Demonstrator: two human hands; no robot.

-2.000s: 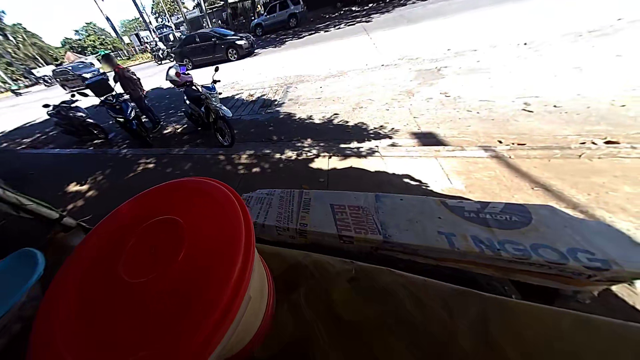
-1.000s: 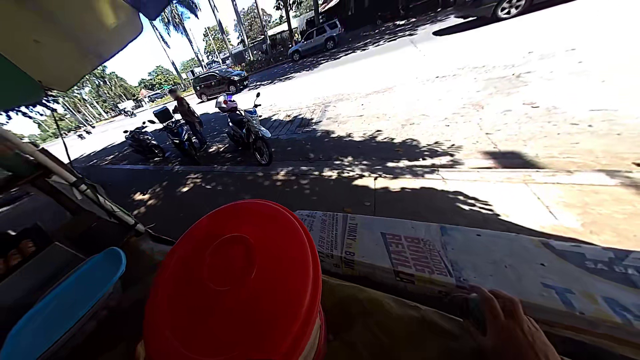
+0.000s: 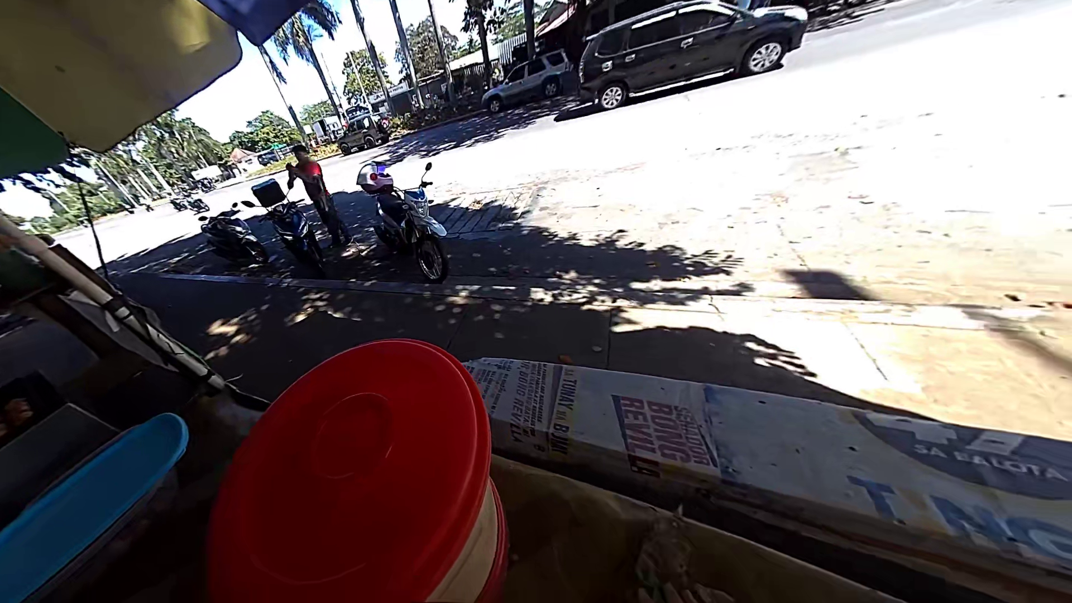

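Observation:
A round tub with a red plastic lid stands at the lower middle, its pale side showing at the right. Low in the frame, right of the tub, is a dim, crumpled, seemingly thin and translucent thing. What looks like part of my right hand shows below it at the bottom edge; shadow hides its grip. My left hand is out of view. Beyond the tub, a long ledge covered with printed tarpaulin runs to the right. A blue plastic basin or tray lies at the left.
A tilted pole and a yellow and green umbrella canopy frame the left. Past the ledge, a person stands among parked motorcycles, the nearest white and blue. A dark van is on the road.
My right hand, seen over the printed ledge a second ago, is now barely visible at the bottom. Fingers at the tub's left side have left view. The dark van is now in view at the top.

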